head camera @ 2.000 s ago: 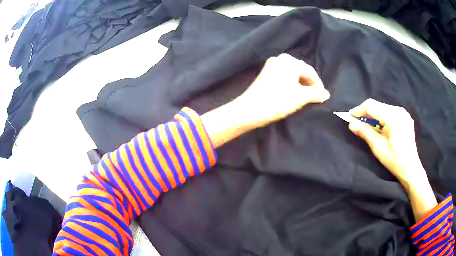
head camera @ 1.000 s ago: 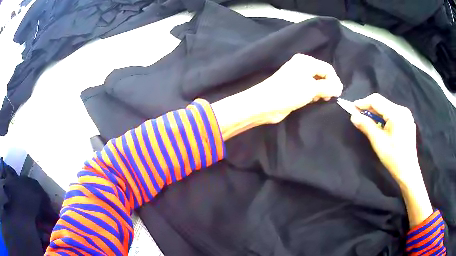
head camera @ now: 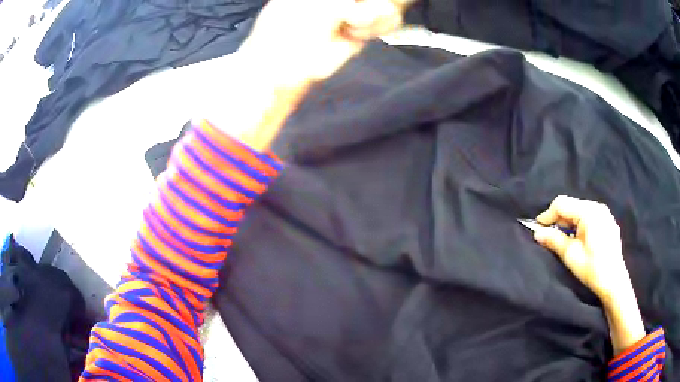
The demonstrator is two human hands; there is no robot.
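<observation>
A black garment [head camera: 358,216] lies spread with soft folds over the pale table in front of me. My right hand [head camera: 578,235] is at the right over the cloth, closed around small thread snips [head camera: 531,224]; only their pale pointed blades show clearly. My left hand [head camera: 365,19] is blurred and partly cut off at the top edge, beyond the garment's far edge. Its fingers look bent, but I cannot tell whether it holds anything. My left sleeve hides part of the garment's left side.
Heaped black garments [head camera: 149,33] lie along the far left of the pale table [head camera: 97,142], with more dark cloth [head camera: 552,30] at the far right. At the lower left, black cloth [head camera: 45,321] hangs by a blue edge [head camera: 7,358].
My left hand has moved from near the snips up and left to the top edge. My right hand has moved down with the snips. The garment's left part now shows less.
</observation>
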